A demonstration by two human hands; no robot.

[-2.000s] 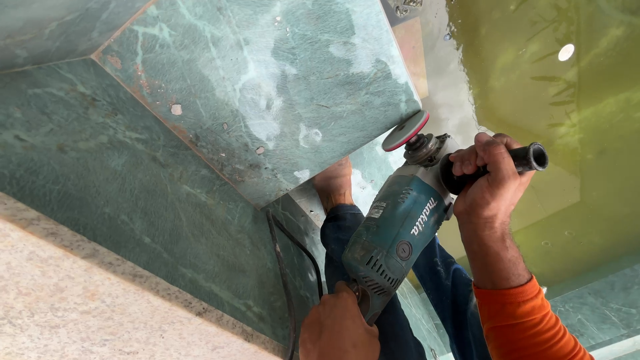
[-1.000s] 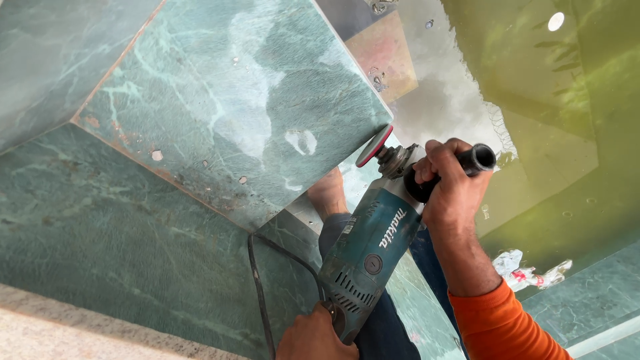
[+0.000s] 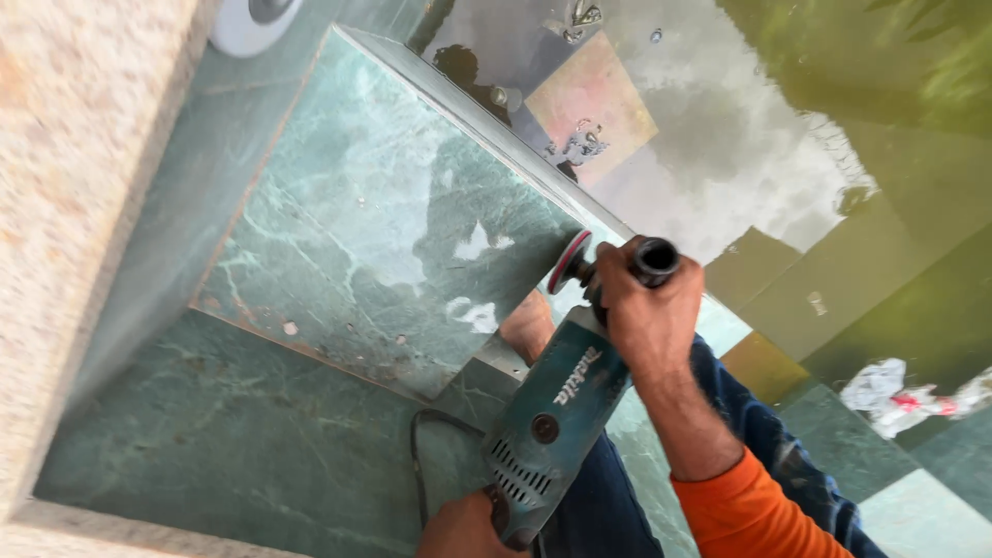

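A teal Makita angle grinder (image 3: 562,403) slants across the lower middle. My right hand (image 3: 655,306), below an orange sleeve, is closed around its black side handle (image 3: 656,257). At the bottom edge, my left hand (image 3: 469,528) grips the rear handle, partly cut off by the frame. The red-edged round disc (image 3: 569,262) stands tilted at the right corner edge of a green marble-look slab (image 3: 372,209); whether it touches the stone is unclear. Pale patches and small chips mark the slab's face.
A black cord (image 3: 417,457) loops left of the grinder. My bare foot (image 3: 529,325) is under the slab's edge. Murky water (image 3: 852,256) over tiles lies right, with crumpled plastic (image 3: 880,395). A beige granite ledge (image 3: 101,155) borders the left, beside a round white fitting (image 3: 252,27).
The view has shifted, showing more ledge and the white fitting. Both hands keep their hold on the grinder, and the disc remains close to the slab's corner.
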